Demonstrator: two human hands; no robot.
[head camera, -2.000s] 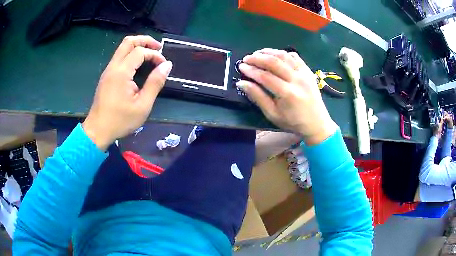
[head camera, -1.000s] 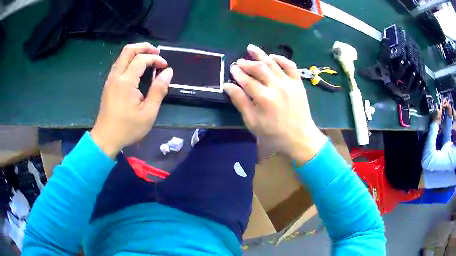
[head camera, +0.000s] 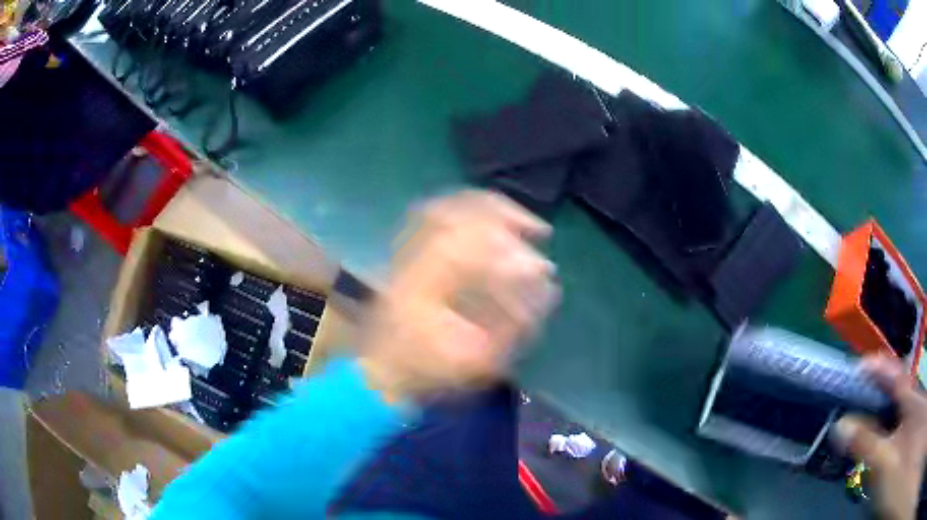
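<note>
The black portable unit (head camera: 778, 391) with its silver-white screen frame is at the lower right, tilted and blurred. My right hand (head camera: 894, 432), cut off by the right edge, grips the unit's right end between thumb and fingers. My left hand (head camera: 462, 289) is strongly blurred in mid-picture, away from the unit. Its fingers look curled, and whether it holds anything cannot be told.
Flat black pieces (head camera: 651, 188) lie on the green bench (head camera: 346, 152) beside the white strip. An orange box (head camera: 846, 284) of black pieces is at right, a black unit row (head camera: 254, 41) upper left. Below are an open carton (head camera: 229, 198) and red stool (head camera: 163, 152).
The view has swung towards the bench's left end. My left hand has let go of the unit and moved left, away from it. My right hand has shifted from the unit's front to gripping its end.
</note>
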